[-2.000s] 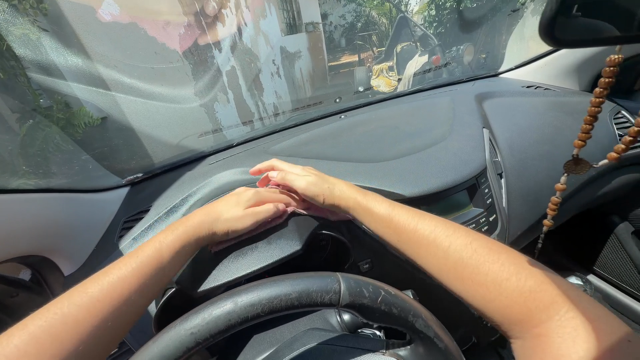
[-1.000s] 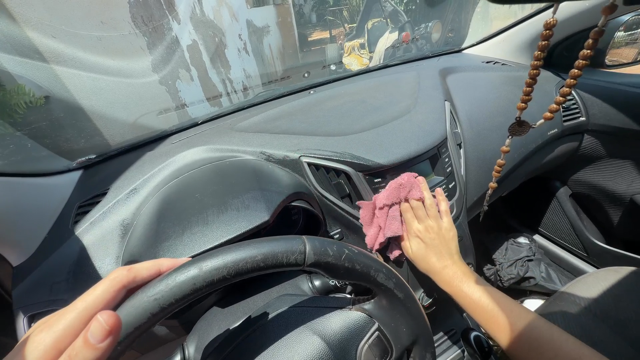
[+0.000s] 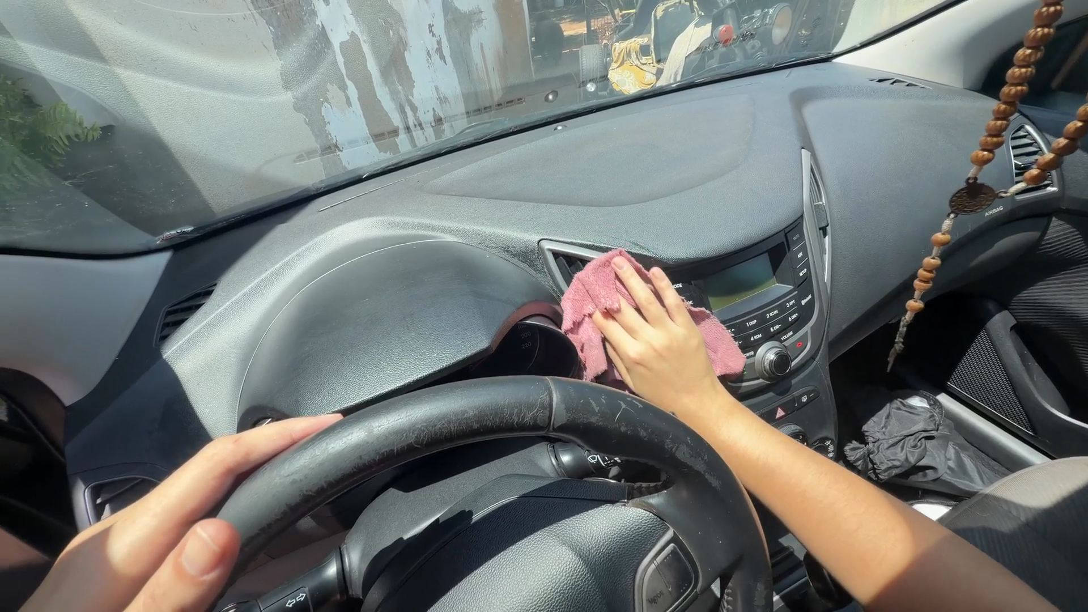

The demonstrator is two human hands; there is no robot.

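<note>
My right hand (image 3: 659, 340) presses a pink cloth (image 3: 595, 297) against the centre of the dashboard, over the air vent just left of the car radio (image 3: 748, 285). The fingers lie spread over the cloth, which covers part of the vent and the radio's left edge. My left hand (image 3: 183, 518) rests on the upper left of the worn black steering wheel (image 3: 408, 416), its thumb on the near side and its fingers along the rim. Behind the wheel stands the instrument cluster hood (image 3: 374, 314).
Wooden rosary beads (image 3: 994, 127) hang at the right in front of the passenger side. The windscreen (image 3: 382, 85) rises beyond the grey dashboard (image 3: 612, 153). A black cloth item (image 3: 909, 433) lies low beside the passenger seat (image 3: 1037, 518). Control stalks flank the steering column.
Two seconds ago both hands were together on the cluster hood. The right hand has since moved right to the centre vent with the cloth, and the left hand to the steering wheel.
</note>
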